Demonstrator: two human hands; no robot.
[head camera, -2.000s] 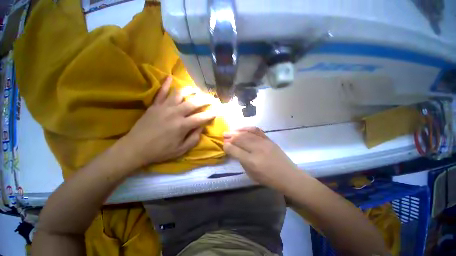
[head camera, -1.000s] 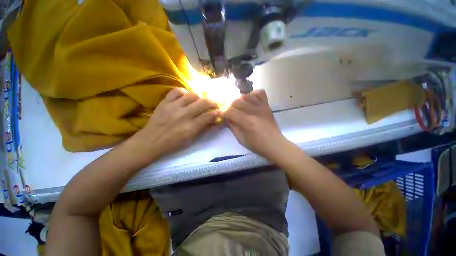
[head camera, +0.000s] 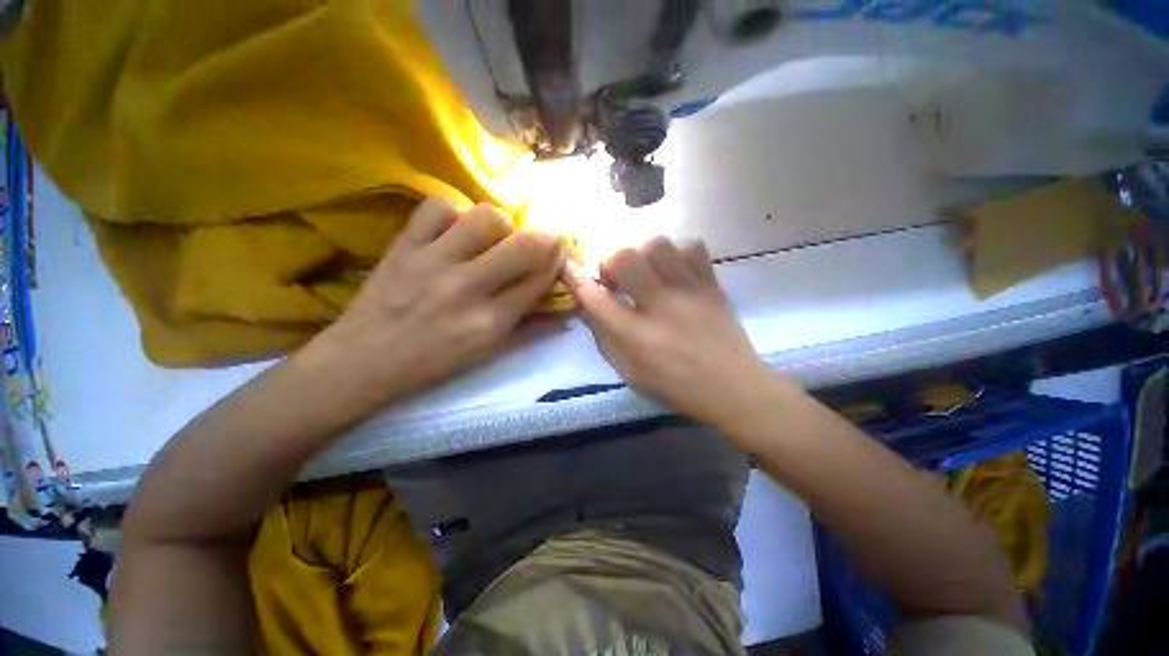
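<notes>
A large mustard-yellow garment piece (head camera: 257, 141) lies in folds left of the needle area. My left hand (head camera: 449, 282) rests on its lower right part with fingers curled on the edge. My right hand (head camera: 667, 320) meets it at the fabric edge (head camera: 562, 256), thumb and index finger at the cloth, the other fingers curled. The presser foot and needle area (head camera: 577, 160) of the white sewing machine (head camera: 820, 90) is just beyond my fingertips, in bright lamp glare that hides detail.
A yellow fabric scrap (head camera: 1041, 236) lies at the right beside red-orange scissor handles (head camera: 1128, 267). A blue plastic basket (head camera: 1090, 474) with yellow cloth stands below the table edge (head camera: 820, 361). More yellow cloth (head camera: 346, 570) hangs beside my lap.
Since two seconds ago, the garment's lower part has shifted up and left, and both hands have moved up nearer the presser foot. The view has also shifted. In the last second the hands changed little.
</notes>
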